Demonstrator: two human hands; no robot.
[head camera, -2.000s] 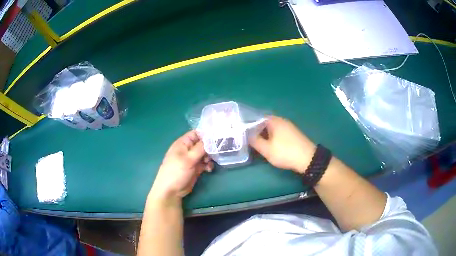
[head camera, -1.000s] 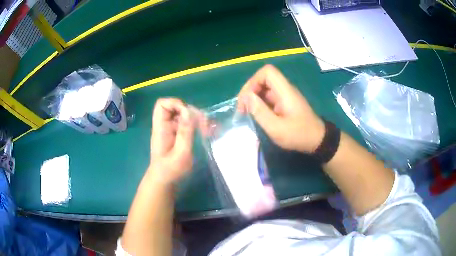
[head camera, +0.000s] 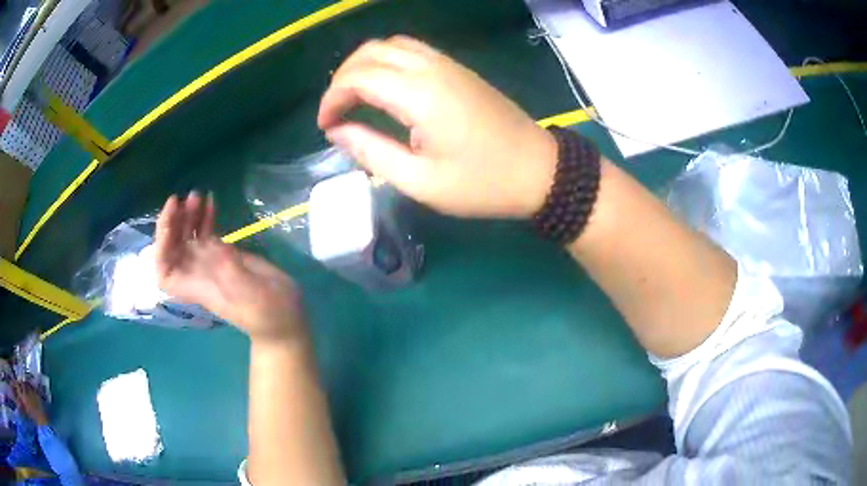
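A bagged product pack (head camera: 344, 223) stands on the green surface by the yellow line, white face up, with a dark oval on its side. Loose clear film (head camera: 285, 190) spreads from it to the left. My right hand (head camera: 433, 133) is above it, thumb and fingertips close together near the film; whether they pinch film is unclear. My left hand (head camera: 223, 275) is blurred, fingers extended and holding nothing visible. It partly covers the bagged group of packs (head camera: 130, 289) at the left.
A stack of empty poly bags (head camera: 780, 218) lies at the right, partly behind my right arm. A white board (head camera: 675, 71) with a cable and part of a scale is at the upper right. A small white stack (head camera: 130, 416) lies at the near left. Another person's arm shows at the lower left edge.
The bagged pack has moved from between my hands near the front edge to the yellow line, now upright. My left hand has moved left and opened. My right hand has moved up and left.
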